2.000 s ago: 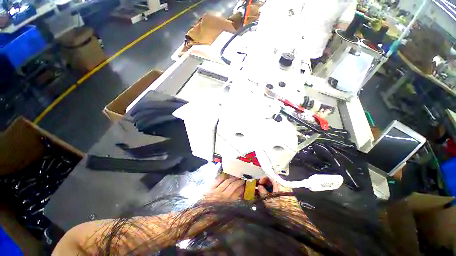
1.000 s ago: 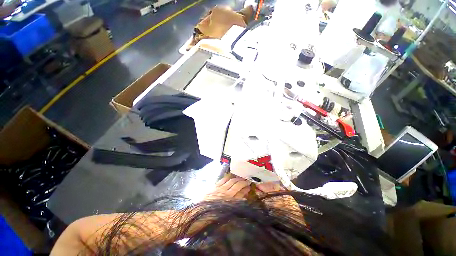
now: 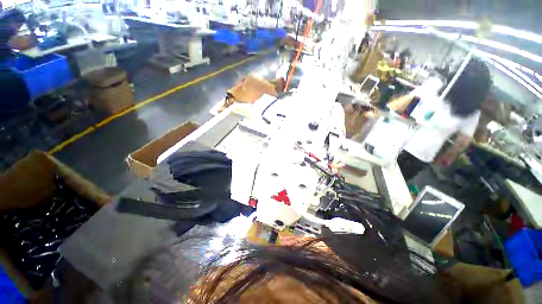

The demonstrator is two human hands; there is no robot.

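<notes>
The white sewing head [image 3: 285, 196] with a red mark stands in the middle. A yellowish block [image 3: 257, 233] shows below it. A small patch of skin, seemingly my right hand [image 3: 297, 239], shows beside the block, blurred and mostly covered by dark hair; its fingers and anything in them cannot be made out. I cannot pick out my left hand. Flat black strips [image 3: 199, 178] lie piled left of the head. Thin black pieces [image 3: 362, 222] lie to its right, beside a white lever [image 3: 343, 225].
An open carton [image 3: 83, 187] holding shiny black pieces is at the left; another carton [image 3: 142, 163] is behind the table. A tilted screen [image 3: 437, 214] stands at the right. A person in a white top [image 3: 440, 127] is beyond it. Red-handled tools [image 3: 314, 157] lie behind the head.
The view has tilted up, showing more of the factory and a person at the right. The left forearm and fingers seen earlier no longer show clearly; hair covers more of the work area.
</notes>
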